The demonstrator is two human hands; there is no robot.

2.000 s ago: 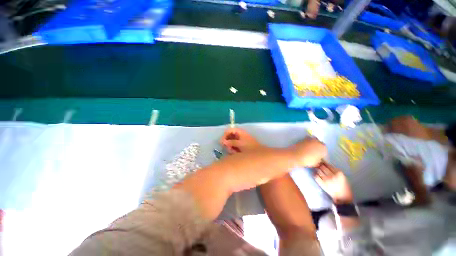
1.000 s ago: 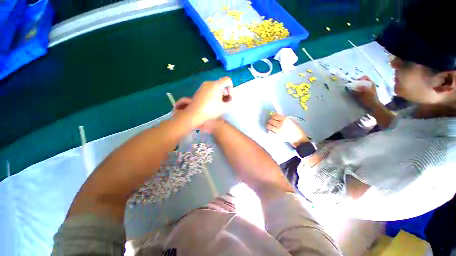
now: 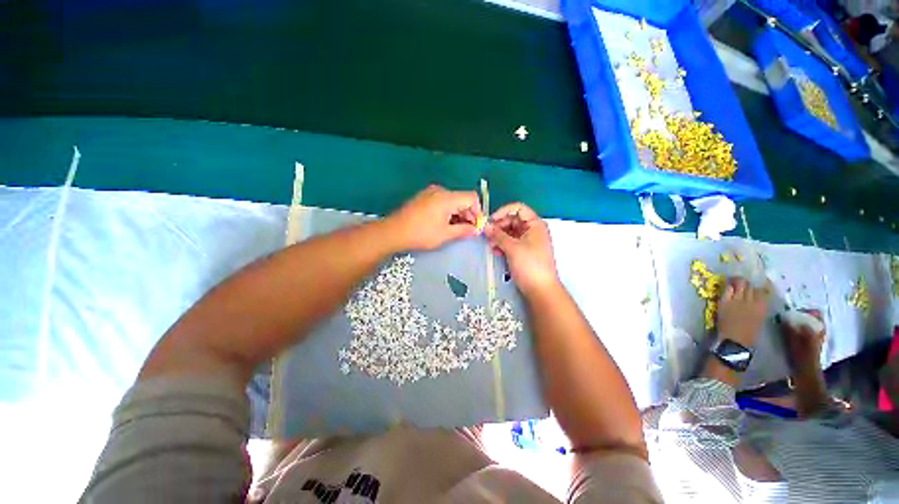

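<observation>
My left hand [image 3: 440, 218] and my right hand [image 3: 520, 239] meet above the far edge of the grey mat [image 3: 325, 404]. Their fingertips pinch a tiny yellow part [image 3: 480, 224] between them; any white part with it is too small to tell. A loose pile of small white star-shaped parts [image 3: 394, 330] lies on the mat below my hands. A dark green leaf-shaped patch [image 3: 457, 285] shows beside the pile.
The green conveyor belt [image 3: 296, 79] runs beyond the bench, with a white piece [image 3: 521, 132] on it. A blue tray [image 3: 611, 118] holds yellow parts. A white ring [image 3: 662, 211] and white wad [image 3: 716, 217] lie beside it. A neighbour's hand [image 3: 741, 313] is at the right.
The view has swung, so the mat now lies in the middle. My hands, crossed and then close together before, now meet fingertip to fingertip with a yellow part visible. The neighbour's hand has moved to the yellow pile.
</observation>
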